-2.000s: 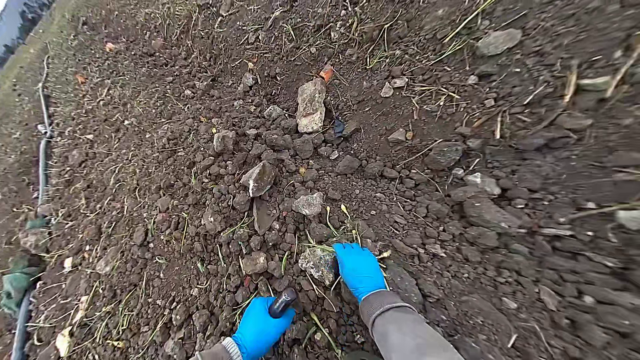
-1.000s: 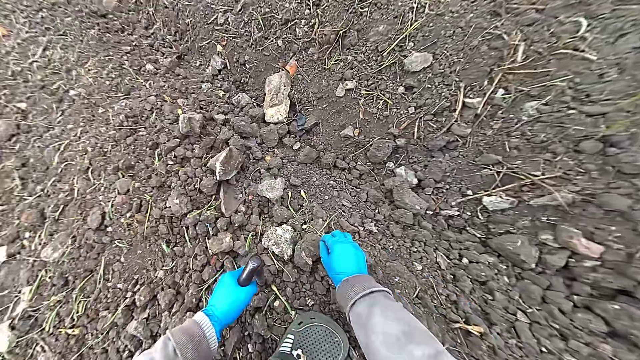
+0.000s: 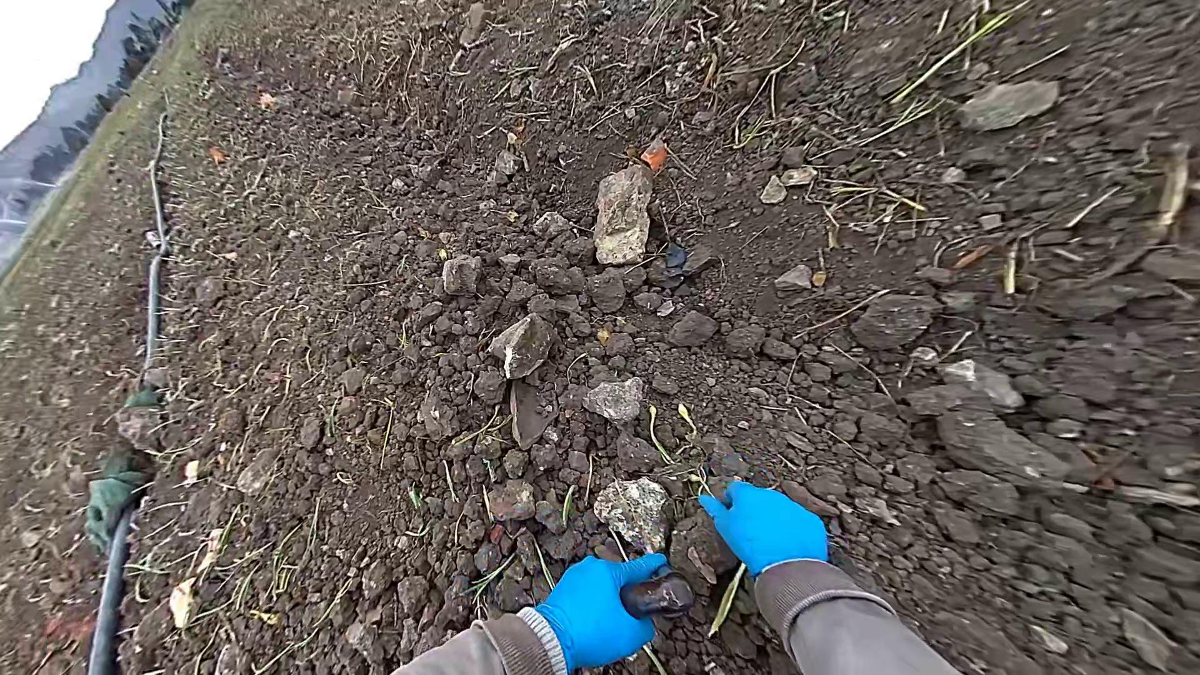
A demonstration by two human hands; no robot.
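My left hand (image 3: 600, 611), in a blue glove, is closed around a dark rounded handle (image 3: 659, 595); what the handle belongs to is hidden. To its right, my blue-gloved right hand (image 3: 769, 528) rests low over the soil with its fingertips beside thin green-yellow plant shoots (image 3: 696, 476). Whether its fingers pinch them cannot be told. A pale speckled stone (image 3: 634, 514) lies between and just above the hands. Farther up is a smaller whitish stone (image 3: 615, 399).
Cloddy brown soil spreads all round. Angular stones (image 3: 525, 346) and a long pale stone (image 3: 622, 216) lie ahead, with an orange fragment (image 3: 654, 155) behind. A grey hose (image 3: 155, 281) with green cloth (image 3: 114, 502) runs along the left.
The view has swung, bringing the hose back into sight and the green shoe out of it. My left hand with the handle is now closer to my right hand.
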